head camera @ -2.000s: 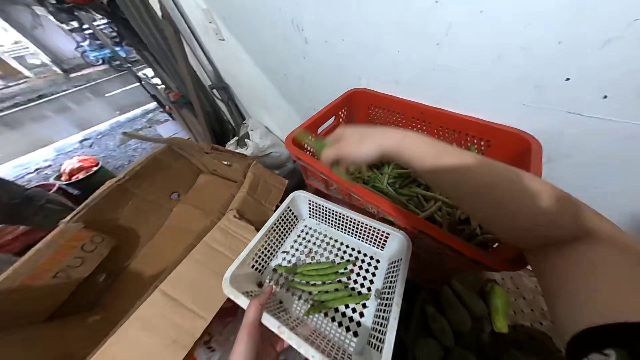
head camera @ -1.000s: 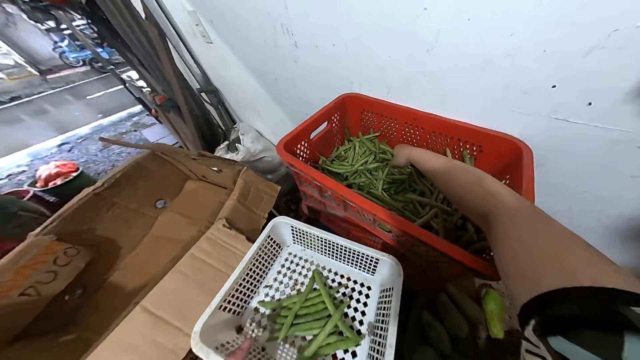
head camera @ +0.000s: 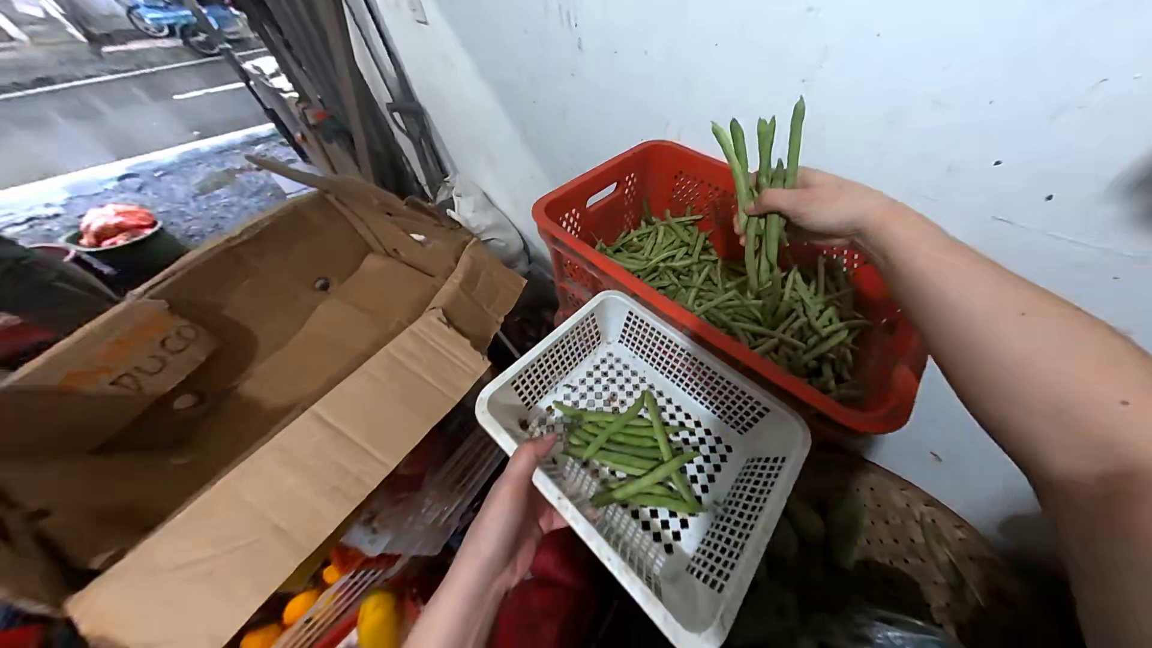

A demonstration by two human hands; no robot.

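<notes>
My left hand grips the near left rim of a white plastic basket, its thumb over the edge. Several green beans lie on the basket's perforated floor, some crossed over others. Above a red plastic crate, my right hand holds a bunch of long green beans roughly upright, their lower ends close to the pile. Many more green beans fill the crate's lower part. The white basket is tilted, and its far edge is right by the crate's front wall.
An open cardboard box takes up the left side. A white wall rises behind the crate. At lower right is a woven basket beside dark green vegetables. Orange and yellow produce shows at the bottom. A road lies beyond, at upper left.
My right hand was down among the crate's beans a second ago and is now raised with a bunch in it. More beans lie in the white basket than two seconds ago.
</notes>
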